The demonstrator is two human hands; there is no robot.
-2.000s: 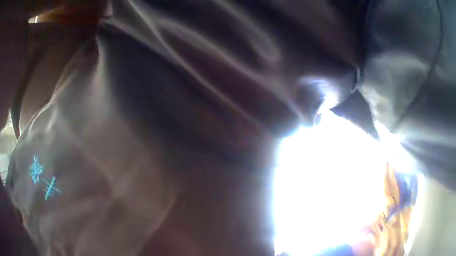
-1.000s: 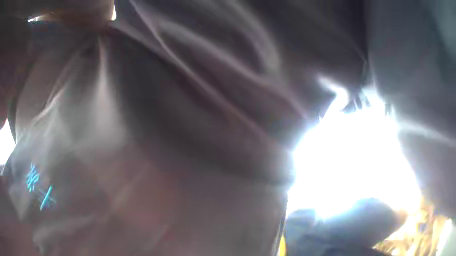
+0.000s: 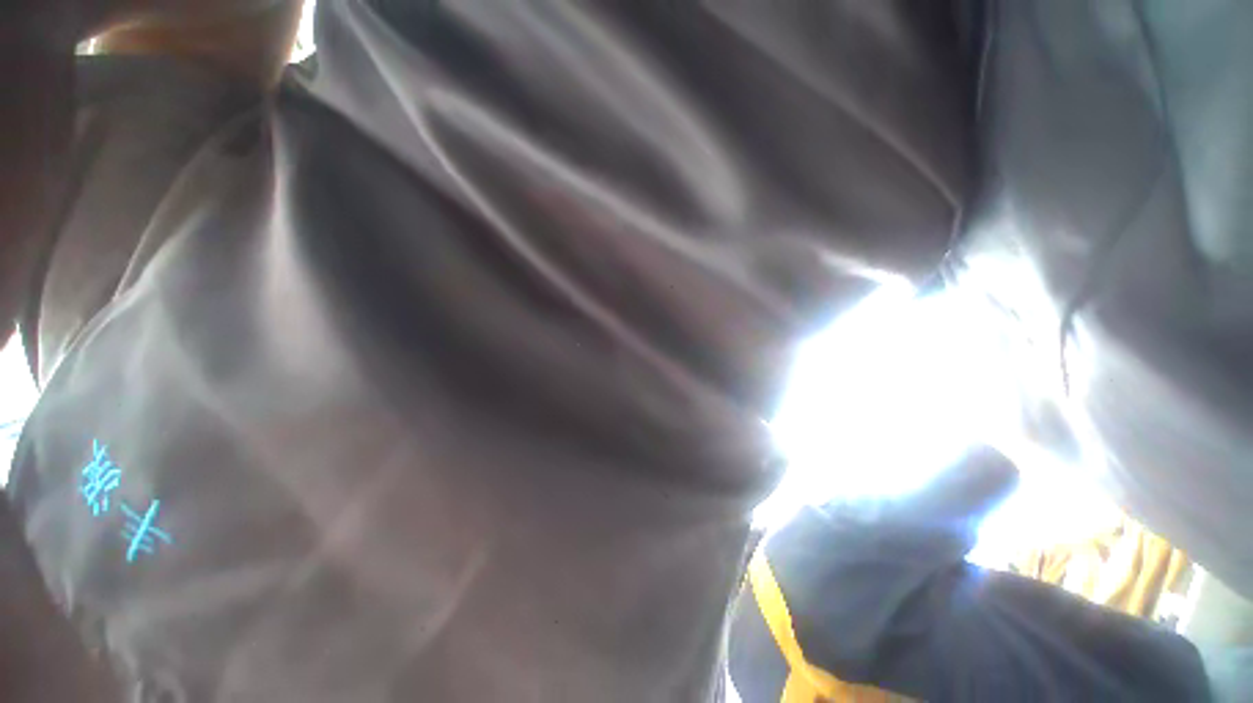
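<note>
Grey cloth with deep folds fills most of the head view, very close to the camera; it looks like a worn shirt. Small turquoise marks sit on it at the lower left. A dark navy cloth thing with a yellow band shows at the lower right; whether it is clothing or a bag piece I cannot tell. Neither my left hand nor my right hand can be made out.
A white glare hides what lies behind the gap in the cloth. Yellow-tan material shows at the lower right. More grey-blue cloth hangs along the right side. A brown patch at the upper left is unclear.
The dark navy thing at the lower right shows larger, with more of its yellow band in view. The bright gap is smaller, and the grey cloth's folds have shifted slightly.
</note>
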